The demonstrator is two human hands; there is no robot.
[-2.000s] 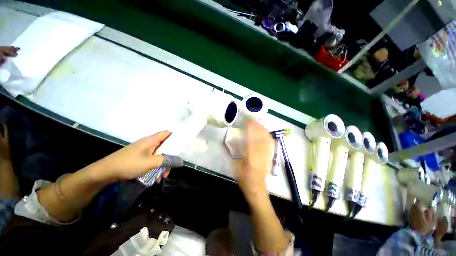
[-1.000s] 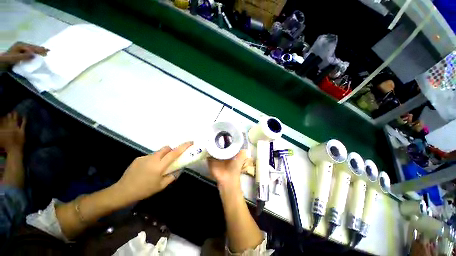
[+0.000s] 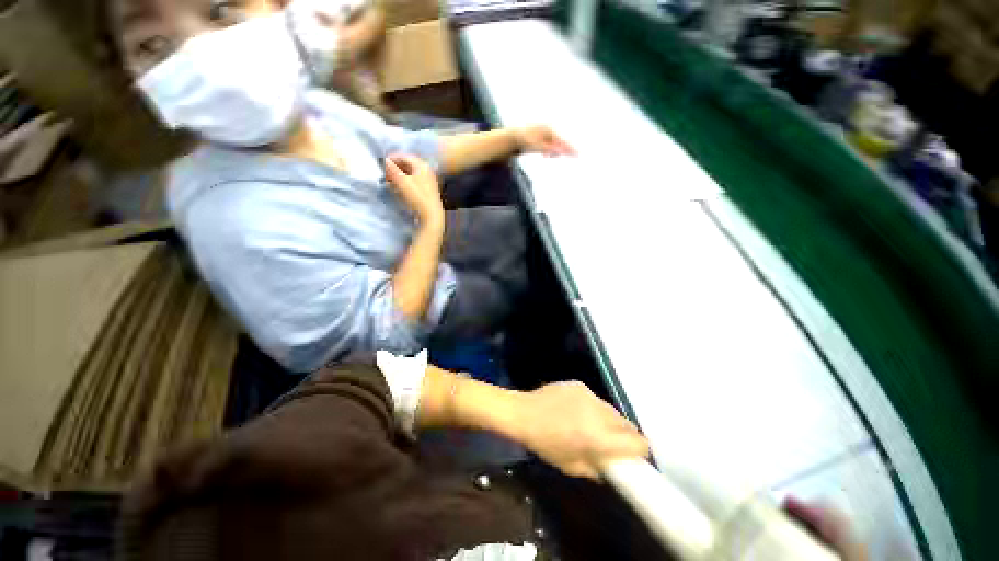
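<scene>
My left hand (image 3: 575,427) is closed around the handle end of a cream-white hair dryer (image 3: 674,507) above the front edge of the white worktop (image 3: 701,351). The dryer's barrel lies toward the bottom right, blurred and cut off by the picture's lower edge. My right hand (image 3: 824,524) shows only as a small blurred part beside the barrel at the bottom edge. Whether it touches the dryer cannot be told.
A masked person in a light blue shirt (image 3: 290,236) sits at the left, one hand on the worktop. Flat brown cardboard (image 3: 121,362) is stacked at the far left. The green conveyor belt (image 3: 865,263) runs along the right, with blurred parts beyond it.
The view has swung left to the neighbouring person. The row of dryers and the hammer are out of view. My left hand still holds a dryer, now at the bottom; my right hand is mostly out of frame.
</scene>
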